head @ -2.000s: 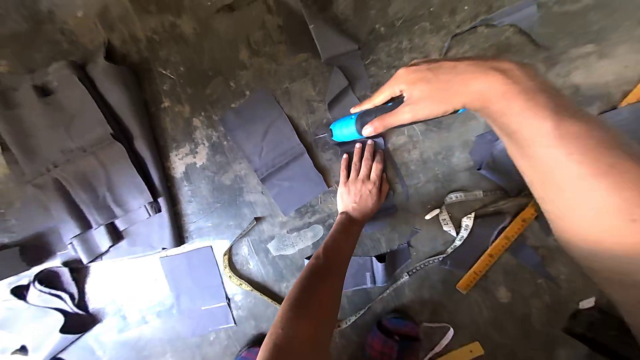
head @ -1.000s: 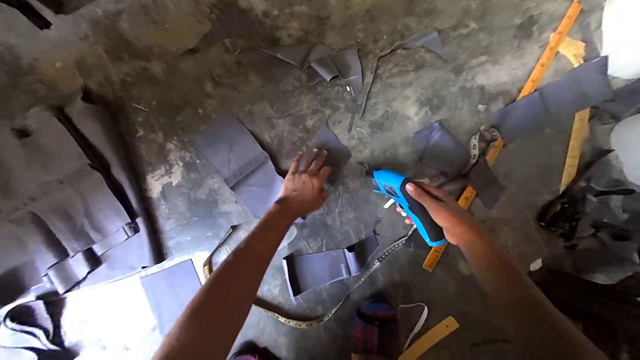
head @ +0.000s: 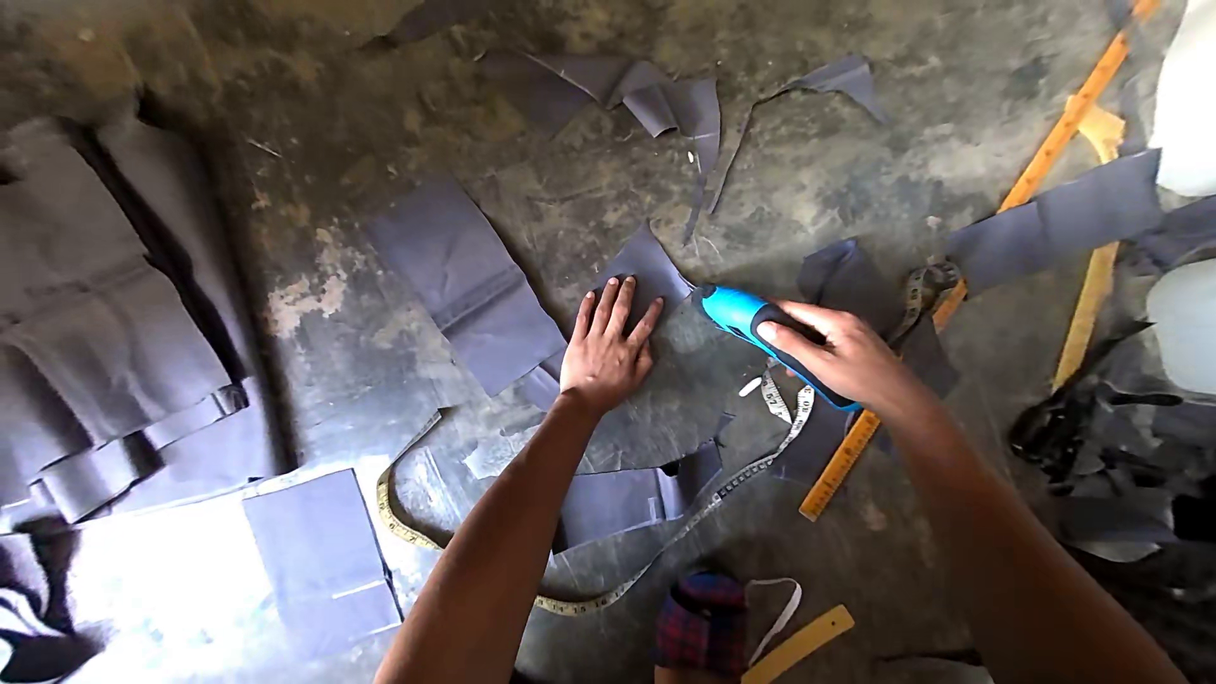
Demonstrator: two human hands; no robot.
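Note:
My left hand [head: 608, 347] lies flat, fingers spread, on a small grey fabric piece [head: 644, 258]. In my right hand [head: 836, 347] is a blue and black handheld cordless cutter [head: 736, 309], its tip at the right edge of that piece. A larger grey fabric rectangle [head: 475, 285] lies just left of my left hand. Below my hands are a folded grey fabric piece [head: 613, 508] and a winding tape measure [head: 698, 518]. An orange wooden ruler [head: 841, 465] passes beneath fabric near my right forearm.
Stacked grey cloth [head: 114, 294] lies at the left, with a separate fabric rectangle [head: 328, 556] below it. Fabric scraps [head: 655, 100] are at the top. More strips [head: 1064, 218], a yellow curved ruler [head: 1088, 304] and dark scraps [head: 1121, 456] lie at the right. A plaid item [head: 703, 617] is at the bottom.
My right hand has brought the cutter back to the fabric piece under my left hand, after holding it farther right and lower one second ago. Scraps that lay near the cutter earlier now lie farther up.

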